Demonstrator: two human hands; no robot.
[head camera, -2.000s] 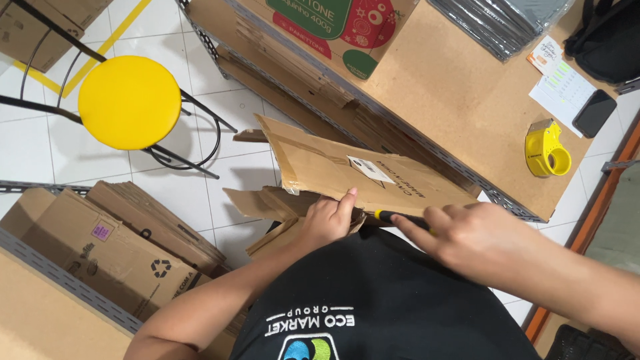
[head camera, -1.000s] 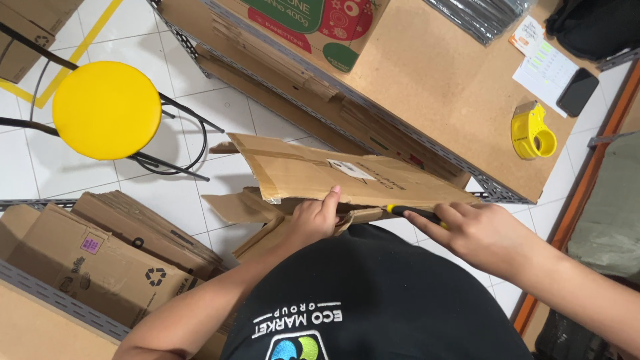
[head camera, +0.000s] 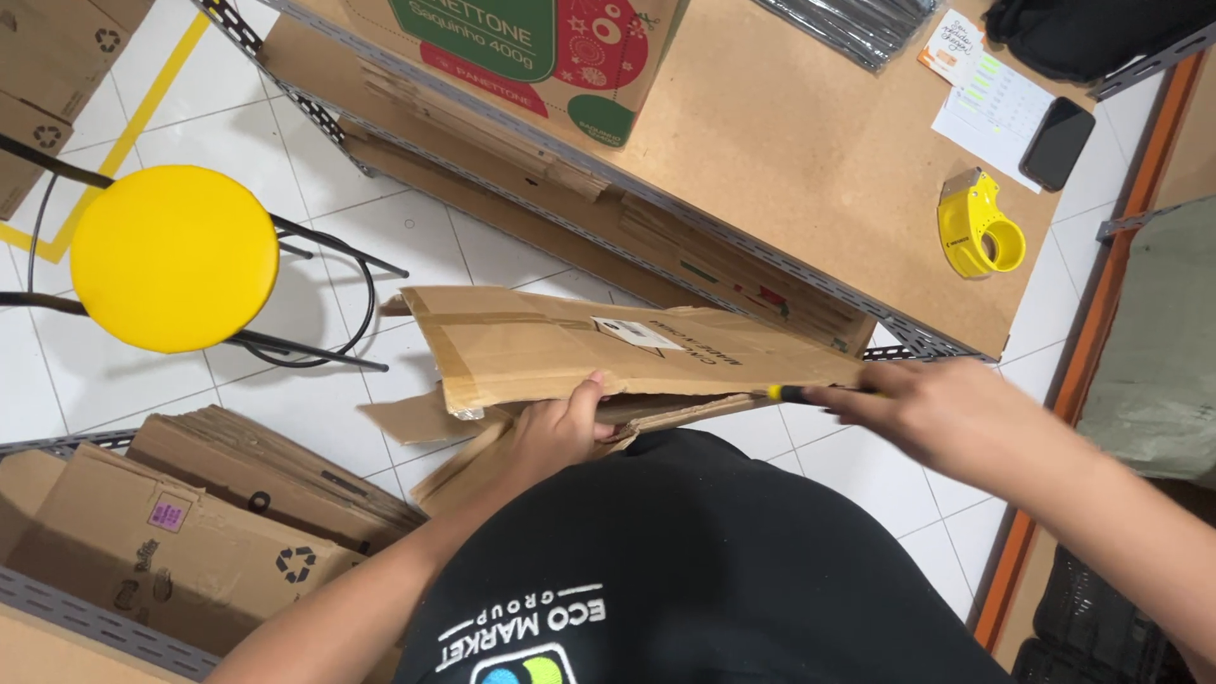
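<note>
A flattened cardboard box (head camera: 532, 342), bearing tape, a label and print, stands on edge against my body. My left hand (head camera: 562, 427) grips its near edge, thumb on the outer face and fingers partly hidden inside. In my right hand (head camera: 893, 408) is a black and yellow handled cutter (head camera: 793, 392); its tip is at the box's near edge, toward the right end, and its blade cannot be made out. Behind the tip, the near edge gapes between two cardboard layers.
A workbench (head camera: 798, 142) holds a printed carton (head camera: 532, 57), a yellow tape dispenser (head camera: 978, 228), papers and a phone (head camera: 1057, 142). A yellow stool (head camera: 174, 258) stands left. Folded cardboard (head camera: 190, 532) fills a rack at lower left.
The right hand and cutter have moved right along the box's near edge, away from the left hand. The gap along that edge has become longer. The left hand still holds the box.
</note>
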